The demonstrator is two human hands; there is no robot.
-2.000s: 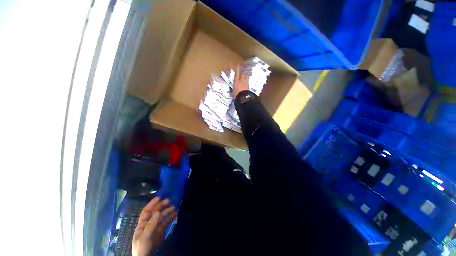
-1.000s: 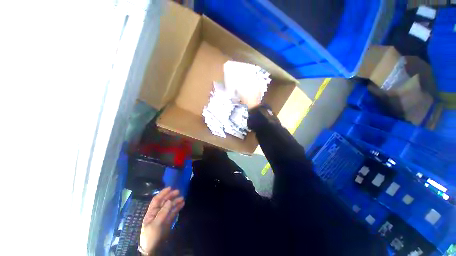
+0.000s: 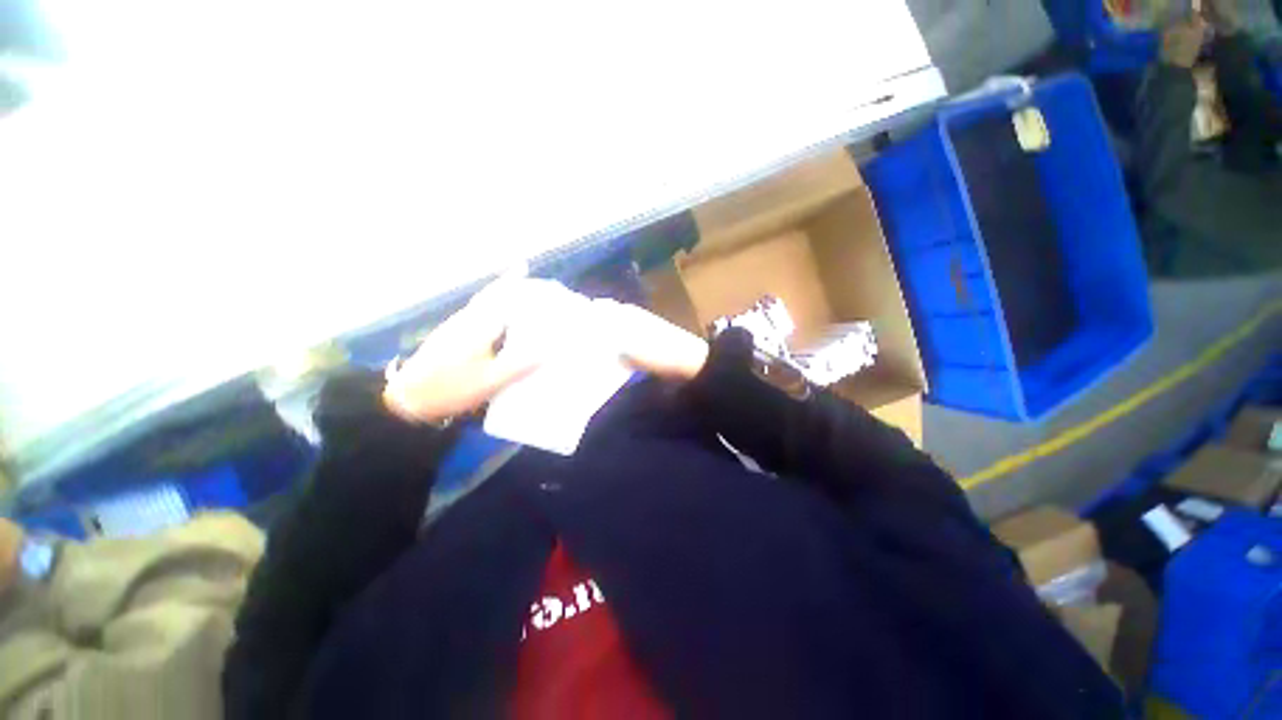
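Observation:
A white panel, or a stack of them (image 3: 551, 391), is held between my two hands in front of my chest, glared out so the count cannot be told. My left hand (image 3: 457, 369) grips it from the left side. My right hand (image 3: 650, 341) holds it from the right side, its fingers washed out by glare. The cardboard carton (image 3: 771, 267) stands open to the right, below the bench edge, with white pieces (image 3: 841, 352) with dark marks inside; my right sleeve covers part of it.
The white bench top (image 3: 464, 127) is overexposed across the upper left. A blue tote (image 3: 907, 253) stands right of the carton. A yellow floor line (image 3: 1111, 416) runs beyond it. A person in tan clothing (image 3: 155, 605) is at lower left; another person's hands (image 3: 1185, 42) show at upper right.
The view has turned toward the bench. My right hand has left the carton and come to my chest with white material in it. My left hand, empty before, now holds it too.

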